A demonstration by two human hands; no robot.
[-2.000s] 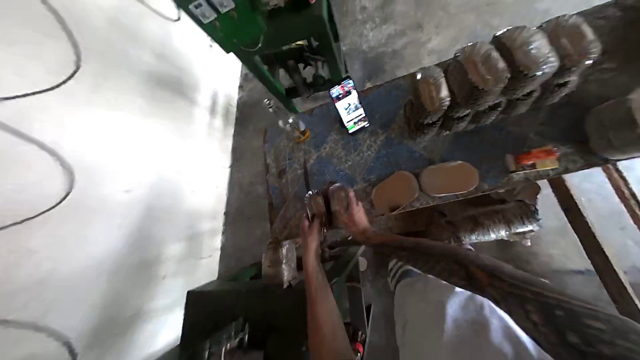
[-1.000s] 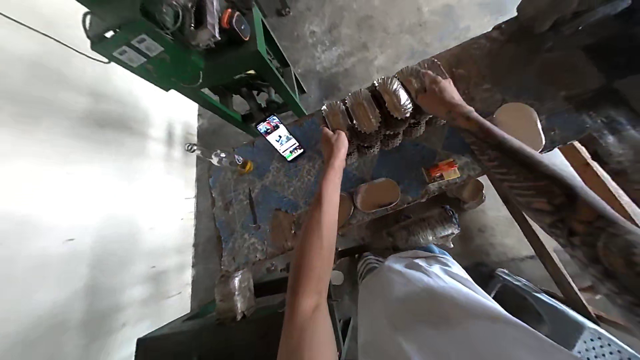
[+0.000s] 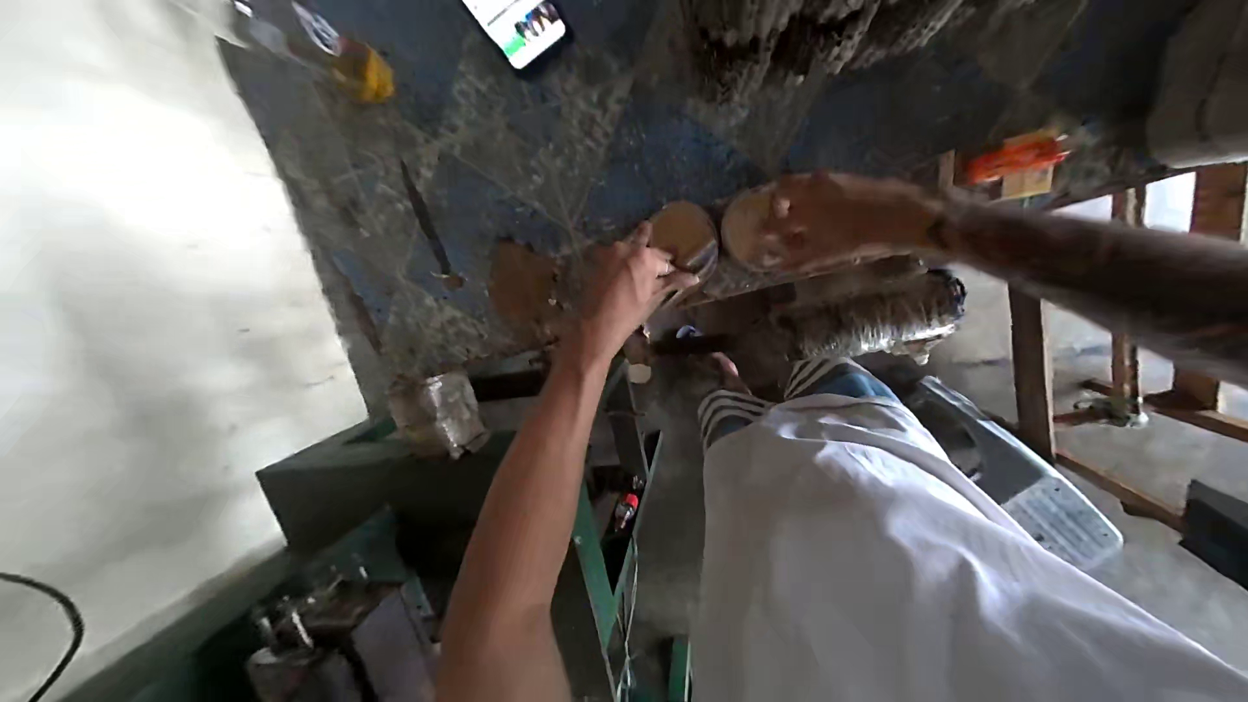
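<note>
My left hand lies with its fingers over the near-left edge of a tan oval piece at the worktable's near edge. Just right of it, my right hand is on a second tan oval piece, covering much of it; motion blurs this hand. Whether either hand grips its piece or only touches it, I cannot tell. A brown flat piece lies left of my left hand. Stacks of oval, ridged pieces stand at the table's far side.
A phone lies at the far side, with a bottle with a yellow cap to its left. A thin dark tool rests on the blue worktable. An orange-red object is on the right. A plastic-wrapped bundle sits below the edge.
Both hands have moved from the stacks at the far side to the oval pieces at the near edge. The view has shifted closer to the near edge.
</note>
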